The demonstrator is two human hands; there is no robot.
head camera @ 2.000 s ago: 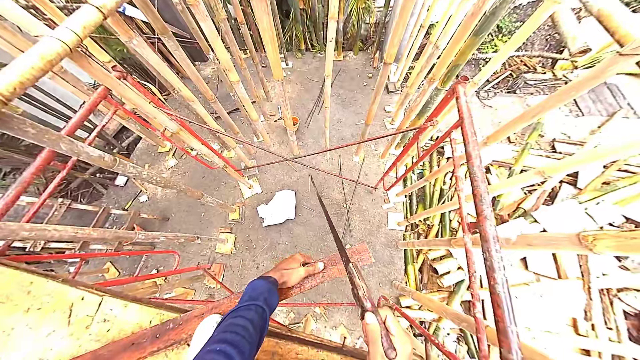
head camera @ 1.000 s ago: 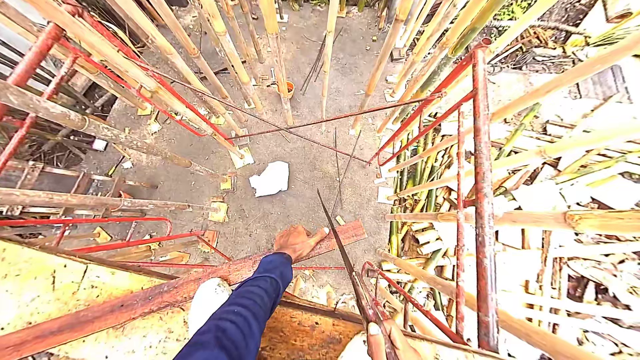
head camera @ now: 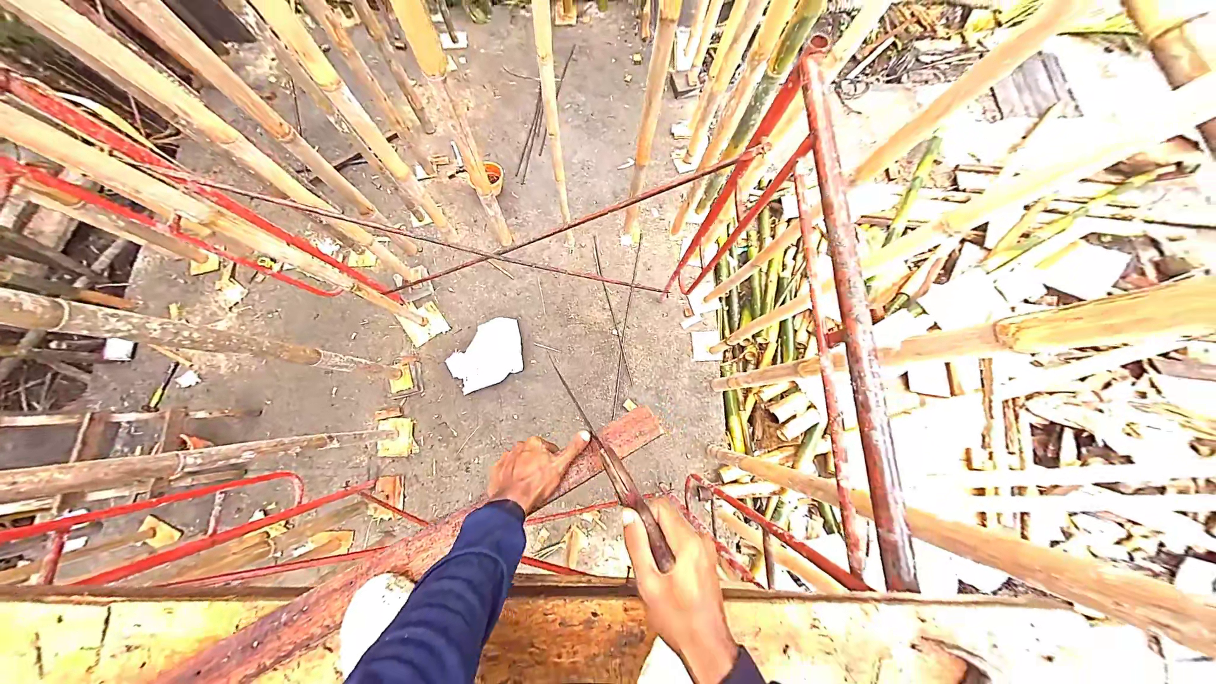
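Note:
A reddish wooden board runs from the lower left up to its end at centre. My left hand presses on top of it near that end, thumb stretched out toward the blade. In my right hand is the dark handle of a handsaw with a long, narrow, tapering blade. The saw lies across the board just right of my left thumb, its tip pointing up and left over the ground. The underside of the board and the far side of my right fingers are hidden.
A wooden plank platform spans the bottom. Red metal scaffold frames stand at both sides, joined by crossed braces. Bamboo poles rise from the ground below. A white sheet and an orange bucket lie farther down; cut scraps cover the right.
The saw has come from the right of the board onto it, beside my left thumb. My left hand stays on the board near its end.

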